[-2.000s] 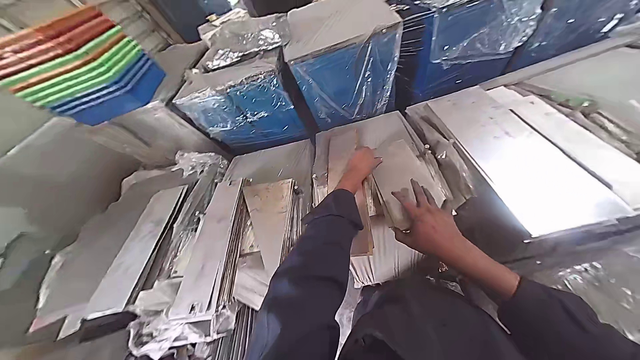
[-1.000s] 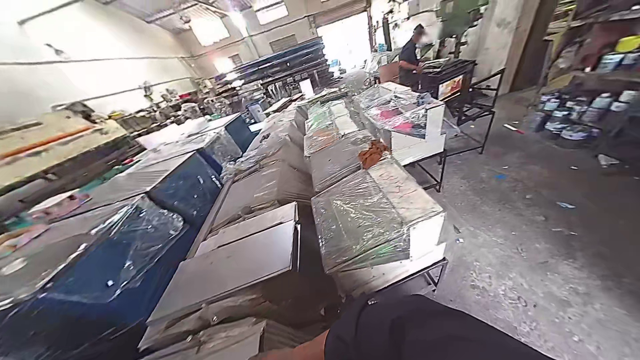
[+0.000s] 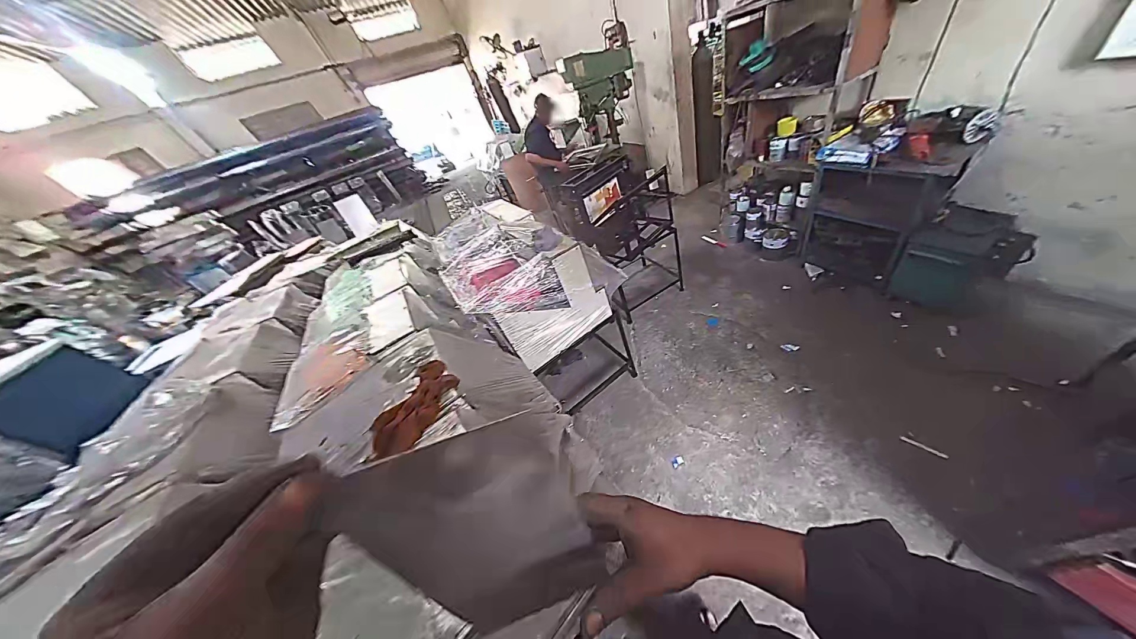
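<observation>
A flat grey panel (image 3: 470,515), slightly blurred, spans the space between my two hands at the bottom centre. My left hand (image 3: 240,550) is at its left edge, blurred and close to the camera. At the panel's right edge is my right hand (image 3: 648,541), with thumb and fingers spread around that side. Just beyond the panel, a crumpled orange-brown cloth (image 3: 413,408) lies on plastic-wrapped stacks. Whether the panel is one sheet or several, I cannot tell.
Plastic-wrapped stacks (image 3: 541,311) stand on a black metal frame ahead. A co-worker (image 3: 541,142) stands near a green drill press (image 3: 599,80). Shelving (image 3: 852,213) with paint cans is at the right wall. Small scraps litter the concrete floor (image 3: 763,426). A dark blue box (image 3: 62,399) is at left.
The view has swung from the bench of metal strips to the aisle. Two seconds ago both hands were on narrow flat pieces there; now the grey panel is between them.
</observation>
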